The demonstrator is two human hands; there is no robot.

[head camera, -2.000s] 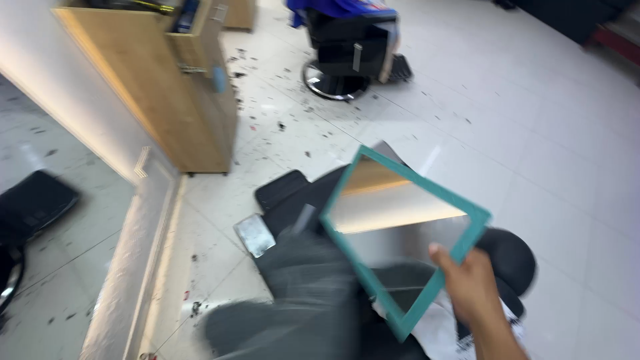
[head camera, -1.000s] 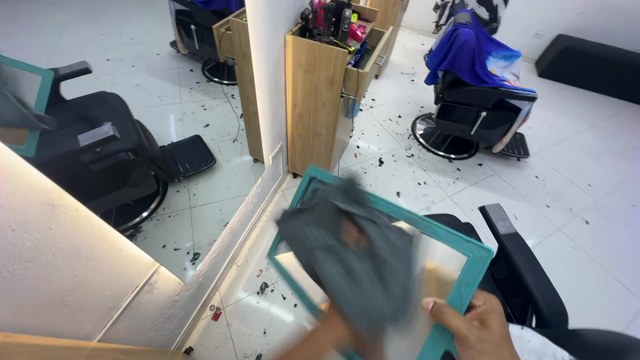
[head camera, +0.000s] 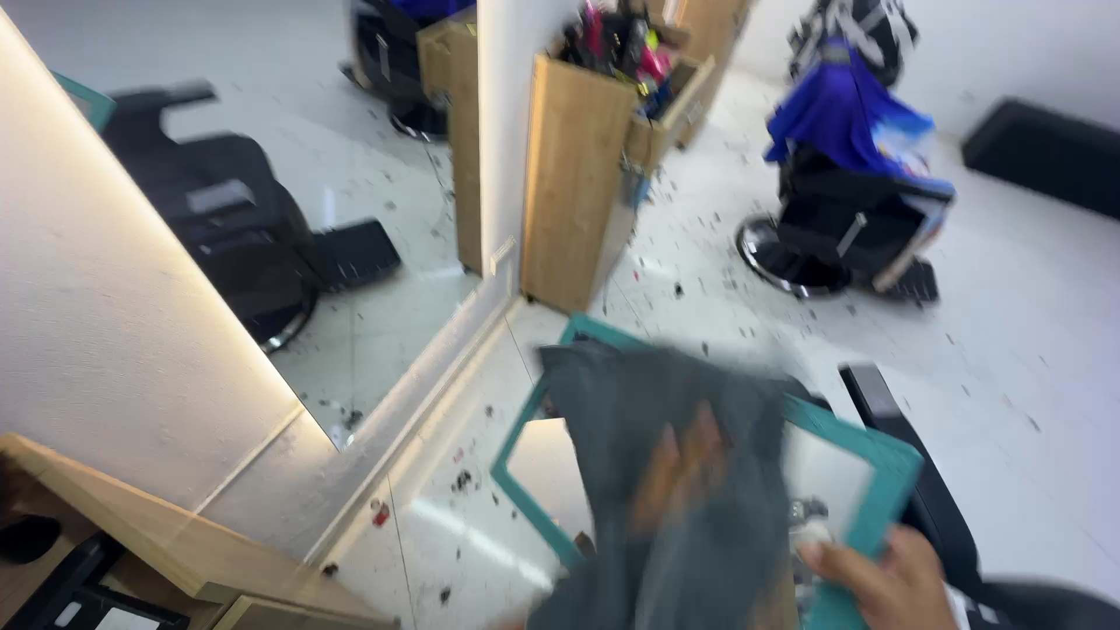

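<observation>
My right hand [head camera: 884,573] grips the lower right edge of a teal-framed mirror [head camera: 888,464], thumb over the glass side. A dark grey cloth [head camera: 665,394] lies across the middle of the mirror. My left hand [head camera: 678,472] is on the cloth, pressing it against the glass; motion blurs it, and folds of the cloth hide part of the fingers and palm. The glass shows at the left and right of the cloth.
A wall mirror [head camera: 385,289] stands at left, reflecting a black barber chair. Beyond are a wooden cabinet [head camera: 573,175] with an open drawer of tools and a chair draped with a blue cape [head camera: 831,114]. A black armrest [head camera: 910,455] is close at right. Hair clippings dot the floor [head camera: 700,306].
Two seconds ago the mirror's glass was largely uncovered; the grey cloth now covers its middle. Since one second ago my left hand and the cloth have shifted over it. My right hand still holds the frame.
</observation>
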